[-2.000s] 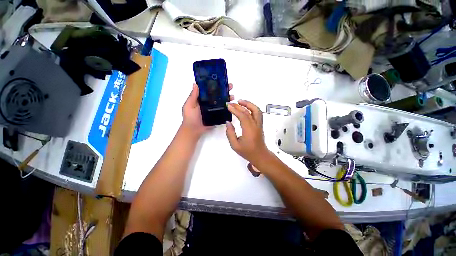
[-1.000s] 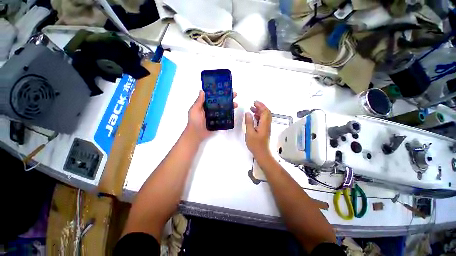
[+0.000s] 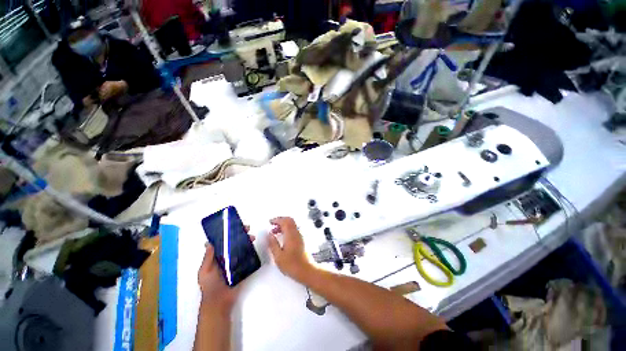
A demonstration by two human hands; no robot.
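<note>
A black smartphone (image 3: 231,245) is held over the white table, its screen dark with a bright streak of glare. My left hand (image 3: 218,277) is around its lower part, thumb on the left edge and fingertips showing at the right edge. My right hand (image 3: 288,250) is beside the phone on the right, not touching it, fingers loosely curled and empty. The sewing machine head (image 3: 439,182) lies to the right of my right hand.
Scissors with yellow and green handles (image 3: 440,259) lie near the table's front edge. Cardboard with a blue print (image 3: 148,295) and a grey motor housing (image 3: 48,319) are at left. Cloth heaps (image 3: 329,75) lie behind. A masked person (image 3: 103,68) sits at the upper left.
The view has lifted and swung right, showing the workshop behind. The phone screen, lit with icons before, is now dark with glare. My right hand stays apart from the phone.
</note>
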